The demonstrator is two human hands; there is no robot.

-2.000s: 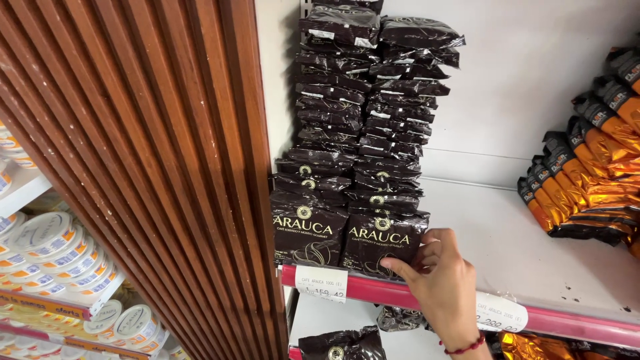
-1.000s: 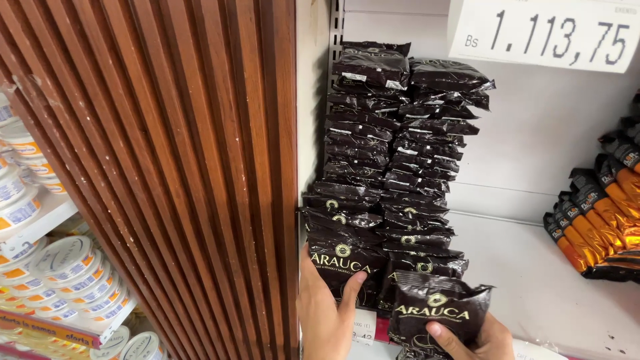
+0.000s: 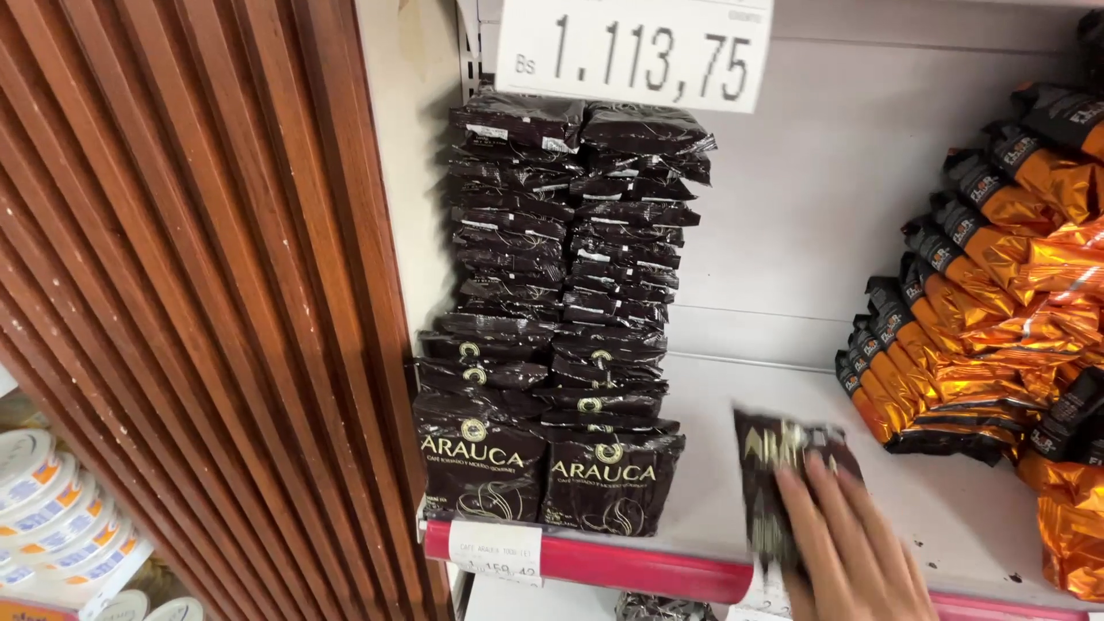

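My right hand (image 3: 841, 526) is at the lower right, its fingers over the face of a dark Arauca coffee bag (image 3: 763, 492), somewhat blurred, above the shelf's front edge. Whether the fingers grip the bag or only press on it is hard to see. To its left, two Arauca coffee bags stand upright side by side at the shelf front, the left one (image 3: 479, 470) and the right one (image 3: 611, 479). Behind them rise two tall stacks of the same dark bags (image 3: 517, 207). My left hand is out of view.
A ribbed wooden panel (image 3: 198, 285) borders the shelf on the left. Orange and black bags (image 3: 975, 345) are piled at the right. A price sign (image 3: 634, 52) hangs above the stacks. A red price rail (image 3: 595, 565) runs along the shelf edge. Round tubs (image 3: 52, 509) sit at lower left.
My left hand, on the left front bag one second ago, has left the view. My right hand and a dark bag have moved right, away from the stacks.
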